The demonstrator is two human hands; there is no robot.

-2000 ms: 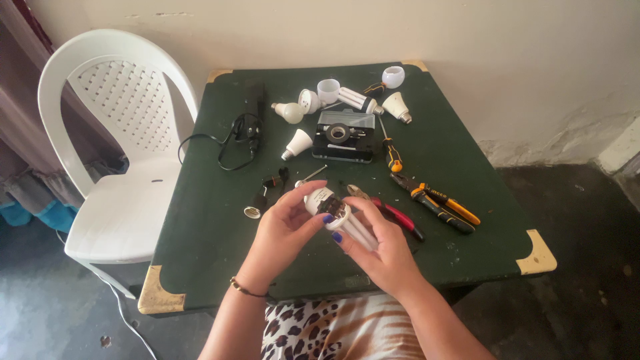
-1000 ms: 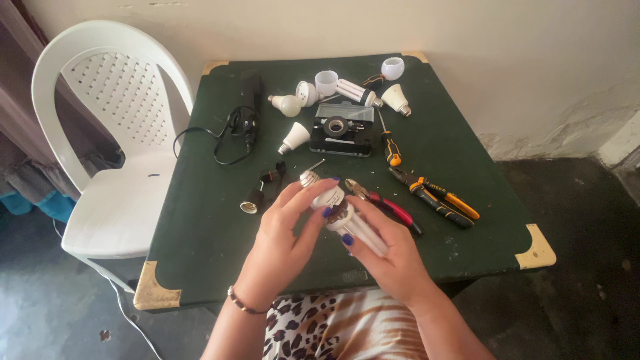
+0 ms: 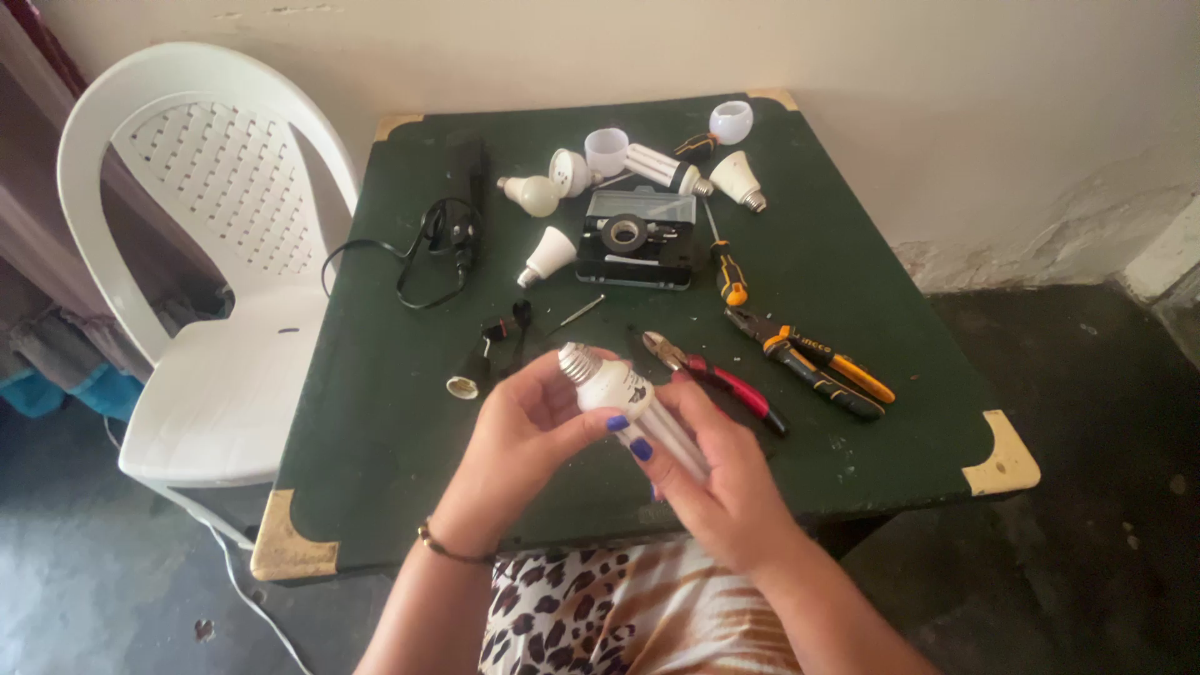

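A white compact fluorescent bulb (image 3: 614,386) is held between both hands above the green table's near part, its metal screw base tilted up to the left. My left hand (image 3: 539,408) grips its plastic base housing, thumb on the near side. The glass tubes are in the grasp of my right hand (image 3: 708,459). The housing and the tube part sit together. Just beyond the hands lie diagonal cutters with red handles (image 3: 736,389), a thin metal bit (image 3: 577,314) and a black lamp socket with wires (image 3: 464,384). To the right rest combination pliers (image 3: 811,361).
On the green table (image 3: 900,469) stand an open black case (image 3: 633,272) with a tape roll (image 3: 624,234), an orange-black screwdriver (image 3: 727,272), a white LED bulb (image 3: 547,255), several other bulbs and a coiled black cable (image 3: 431,253). A white plastic chair (image 3: 206,394) is at the left.
The bulb's housing and tube part, apart at an angle with inner parts showing earlier, are now in line and together. Both hands have stayed on it.
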